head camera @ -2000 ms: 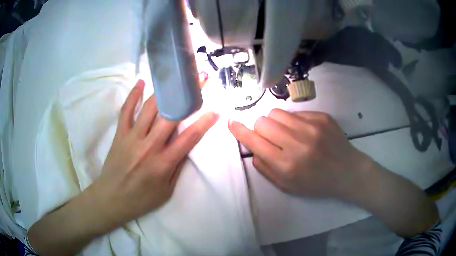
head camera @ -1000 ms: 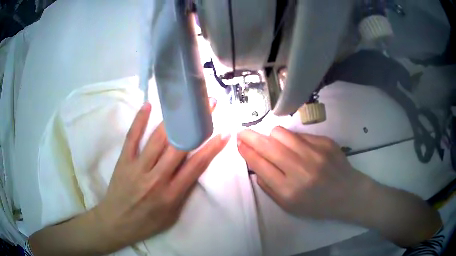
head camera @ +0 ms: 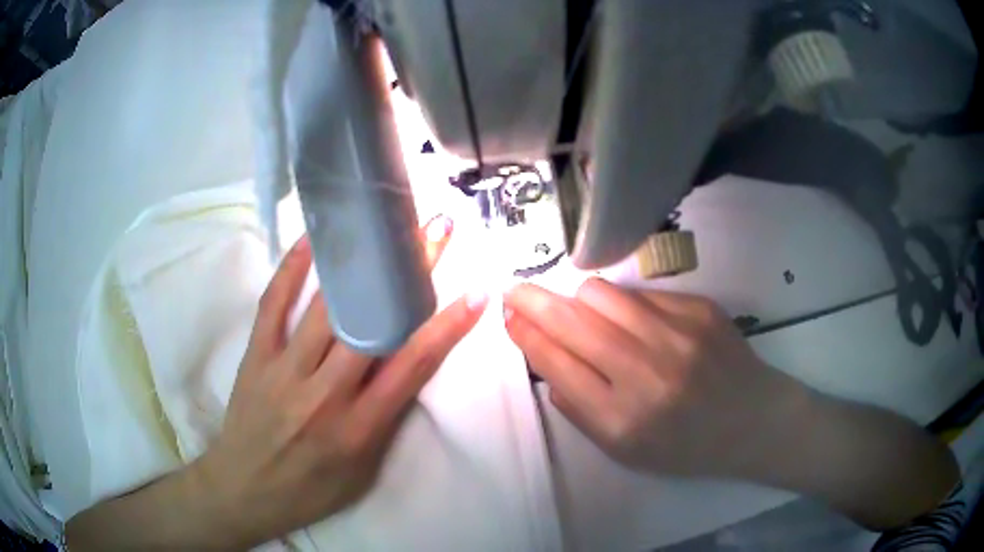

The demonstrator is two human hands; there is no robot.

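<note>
The cream cloth (head camera: 453,464) lies on the table below and left of the needle area, its folded edge running down from the needle area toward the front. My left hand (head camera: 335,377) lies flat on the cloth with fingers spread, partly hidden by the blue-grey guard. My right hand (head camera: 637,367) has its thumb and index fingertips together at the cloth edge, just below the presser foot (head camera: 502,199). Whether it pinches the cloth or only presses on it is washed out by the lamp glare.
The sewing machine head (head camera: 507,76) fills the top centre. The blue-grey guard (head camera: 367,259) hangs left of the needle. A ribbed beige knob (head camera: 668,253) is right of it. Dark scissors (head camera: 923,291) lie at the far right. A plate seam crosses the table at right.
Over two seconds both hands and the foot appear slightly lower in view. The machine head and guard have shifted in view. The hands keep nearly the same pose at the cloth edge.
</note>
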